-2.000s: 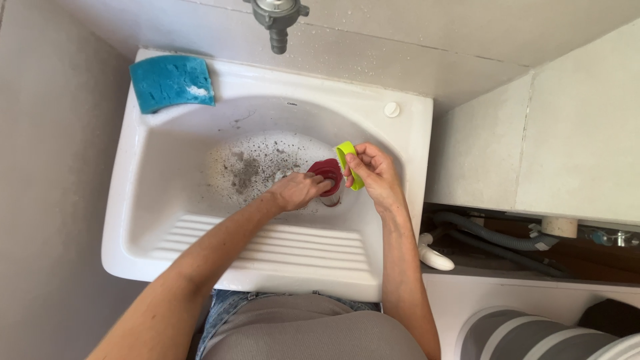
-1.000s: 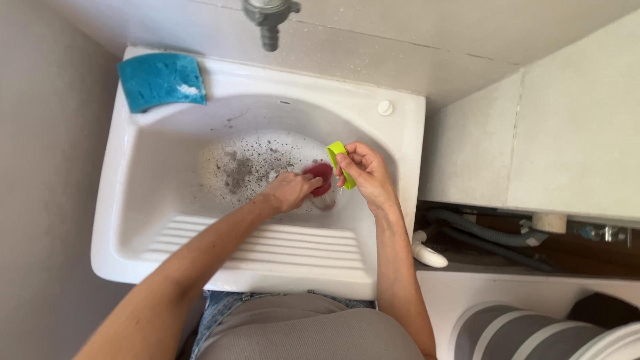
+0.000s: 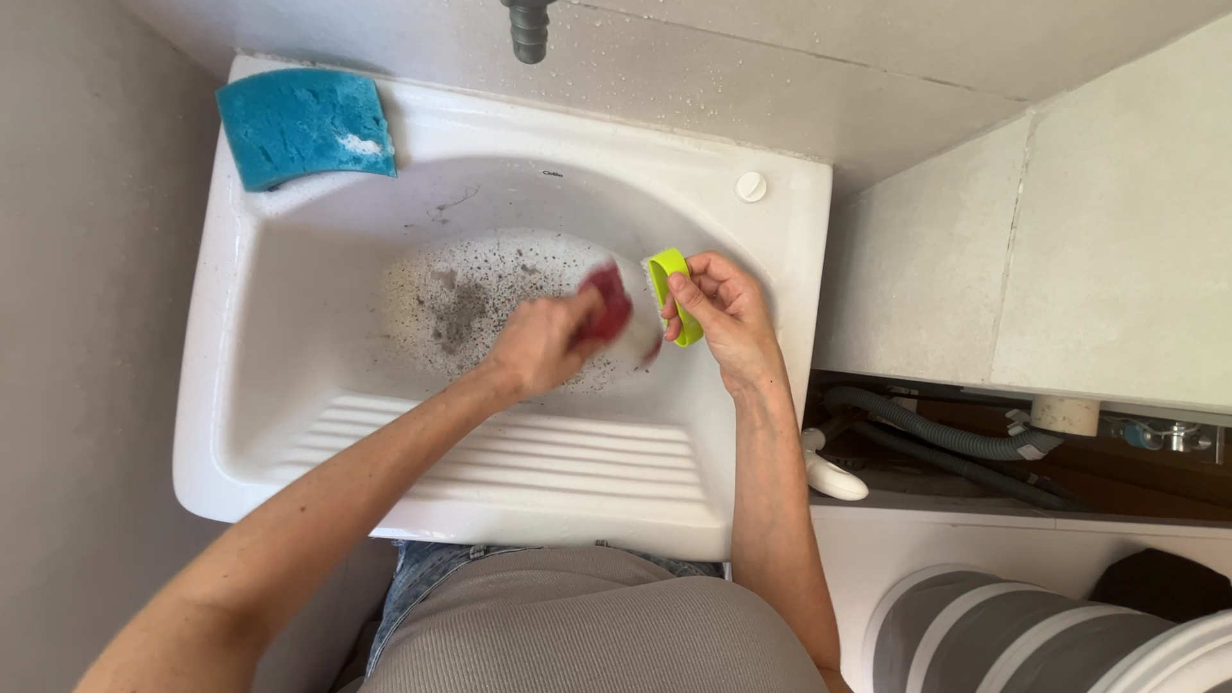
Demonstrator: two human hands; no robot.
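Note:
My left hand (image 3: 544, 345) is over the basin of a white laundry sink (image 3: 318, 241), its fingers closed on a dark red item (image 3: 608, 303) that is blurred by motion; its kind cannot be told. At the basin's right side my right hand (image 3: 722, 313) pinches a lime-green brush (image 3: 686, 298) with pale bristles, which face left toward the red item. A whitish blurred shape (image 3: 640, 339) shows between the hands; what it is cannot be told. Grey dirt and dark specks (image 3: 457, 313) lie in the basin.
A blue sponge (image 3: 303, 125) with foam rests on the sink's back left corner. A white round cap (image 3: 751, 187) is on the back right rim. Above hangs a grey tap spout (image 3: 528, 34). Right of the sink are a white nozzle (image 3: 835, 478), grey hoses (image 3: 924, 423) and a striped container (image 3: 1020, 635).
The red item in my left hand has been raised and turned, and is now blurred. My right hand still holds the lime-green brush close by.

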